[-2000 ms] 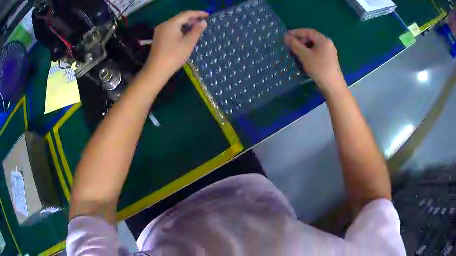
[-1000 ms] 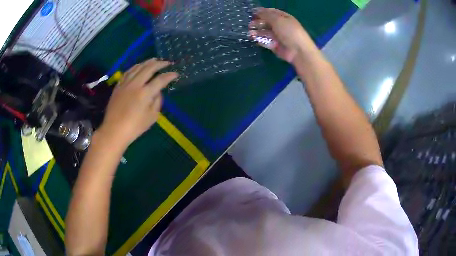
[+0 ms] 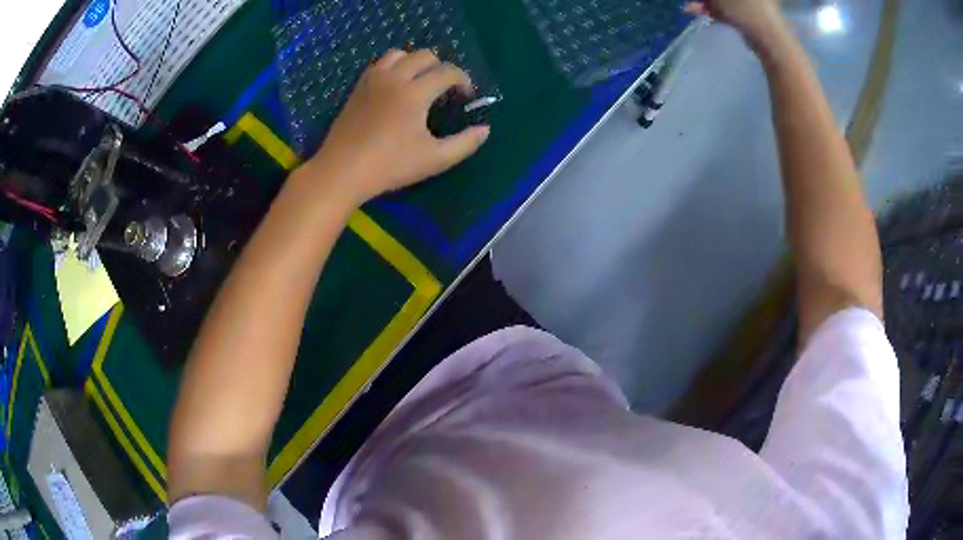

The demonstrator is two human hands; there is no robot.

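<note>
A clear blister tray [image 3: 348, 53] with a grid of small shiny spots lies on the green mat at the top. A second clear tray [image 3: 602, 37] is to its right, reaching the bench edge and cut off by the picture's top. My left hand [image 3: 407, 127] is over the first tray's near right side, its fingers curled around a dark pen; the pen's whitish end [image 3: 482, 103] sticks out to the right. My right hand [image 3: 739, 11] is at the top edge, partly cut off, with its fingertips at the second tray's right corner.
A black fixture [image 3: 127, 211] with a round metal part stands at left. Behind it is a white board with dot rows [image 3: 190, 37]. Yellow paper [image 3: 85, 295] and a box with a label [image 3: 69, 464] are further left. Grey floor lies beyond the bench edge.
The second tray has come apart from the first and moved right with my right hand. My left hand has moved right over the first tray, and the pen end now shows.
</note>
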